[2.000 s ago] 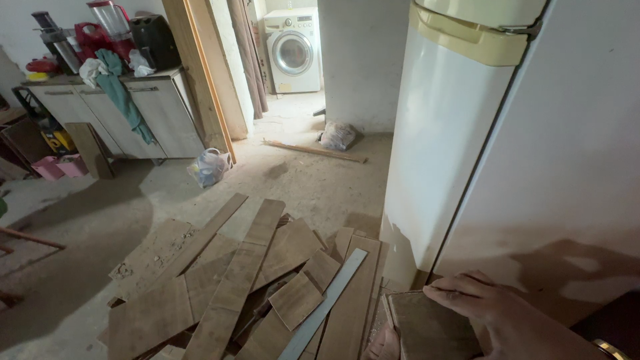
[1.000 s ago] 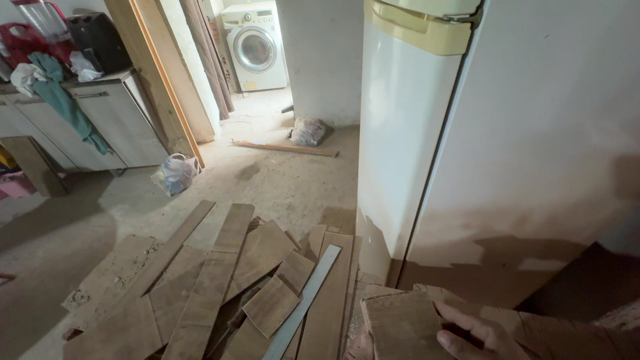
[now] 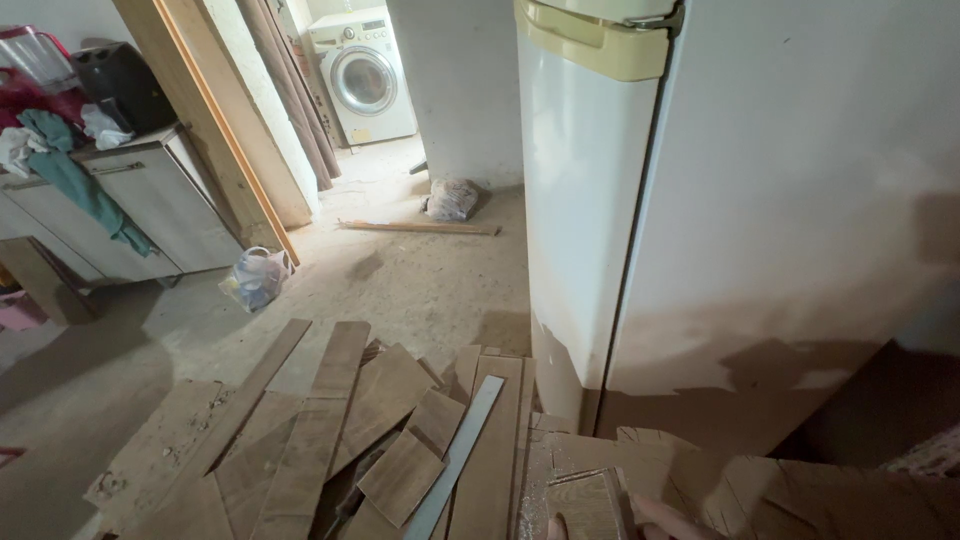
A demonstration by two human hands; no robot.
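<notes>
At the bottom edge, right of centre, a small stack of wood-look tile or board pieces [image 3: 589,506] is between my hands. Of my left hand [image 3: 556,527] only a fingertip shows, against the lower left of the stack. My right hand [image 3: 671,517] lies along its right side, mostly cut off by the frame. To the left, a pile of wood-look planks [image 3: 315,442] and cut pieces [image 3: 403,478] lies on the floor. A pale, flat metal strip [image 3: 459,454] rests slantwise across the pile.
A white refrigerator [image 3: 592,195] stands close on the right. Farther off are a washing machine [image 3: 364,79], a wooden strip [image 3: 420,227] and a plastic bag [image 3: 452,199] on the floor. Another bag [image 3: 257,279] sits beside the door frame, near a cabinet [image 3: 135,210] at left.
The view has shifted. The held pieces have moved down toward the bottom edge, and my right hand has moved from their top to their right side.
</notes>
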